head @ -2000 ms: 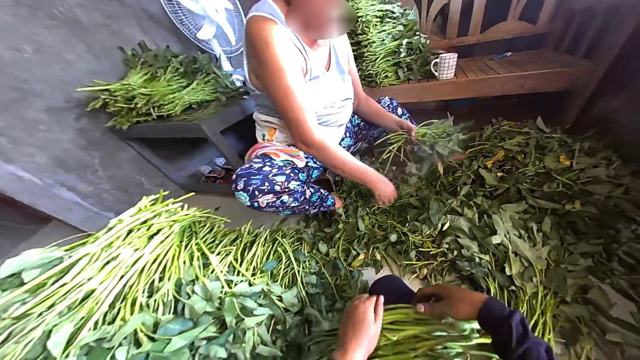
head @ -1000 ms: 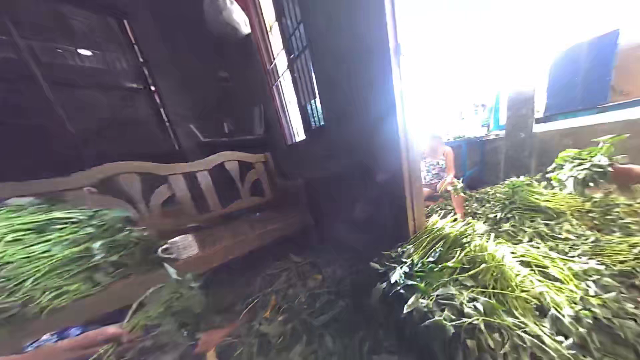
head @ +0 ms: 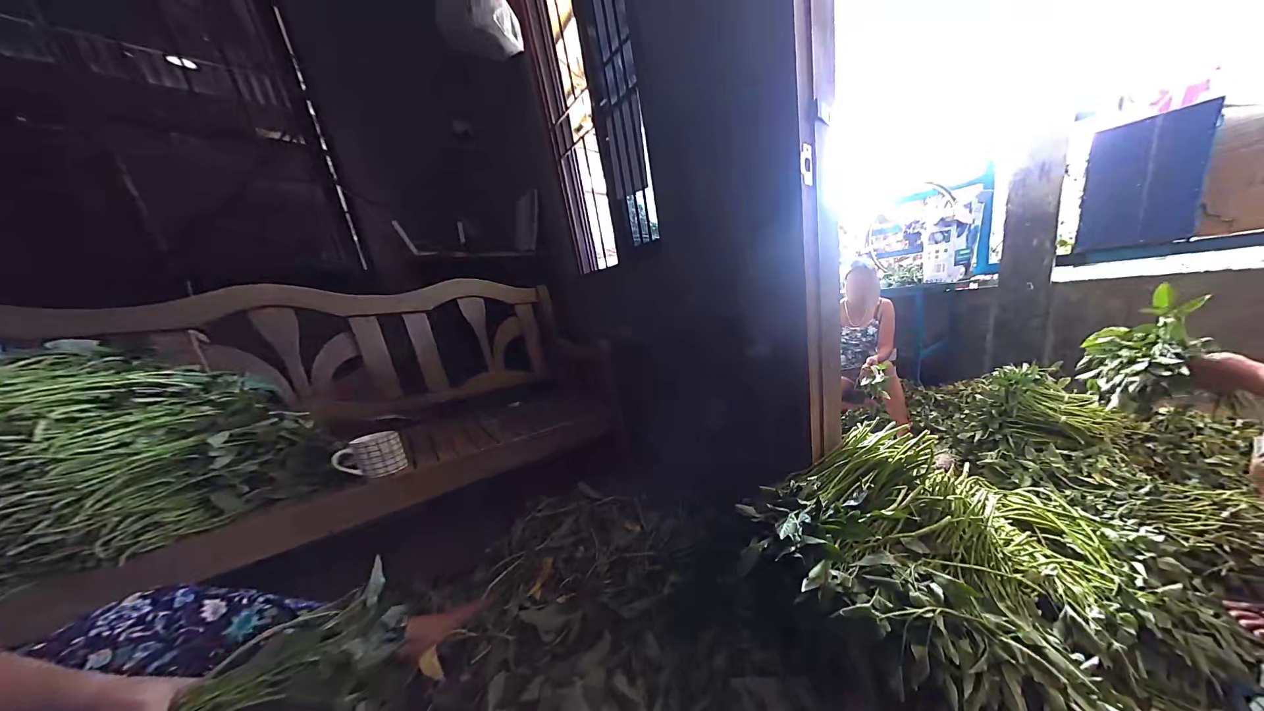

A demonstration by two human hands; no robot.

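Note:
Neither of my hands is in view. A large heap of leafy green stems (head: 997, 533) lies at the lower right by the door frame, leaves hanging toward me. Darker loose leaves (head: 583, 602) cover the floor at the bottom middle. At the lower left, a co-worker's forearm (head: 94, 681) reaches to a bunch of greens (head: 296, 657), beside floral-patterned trousers (head: 188, 622). From the right edge another person's hand (head: 1220, 370) holds a leafy bunch (head: 1141, 360) above the heaps; below it, part of a further hand (head: 1246, 617) shows at the edge.
A wooden bench (head: 474, 434) on the left holds a pile of green stems (head: 128, 454) and a checked mug (head: 375, 454). A dark wall with a door frame (head: 822, 296) divides the room from the bright doorway. A seated person (head: 867, 331) beyond it holds some greens.
The view has swung strongly toward the doorway. My two hands, on a bunch of stems two seconds ago, are out of view.

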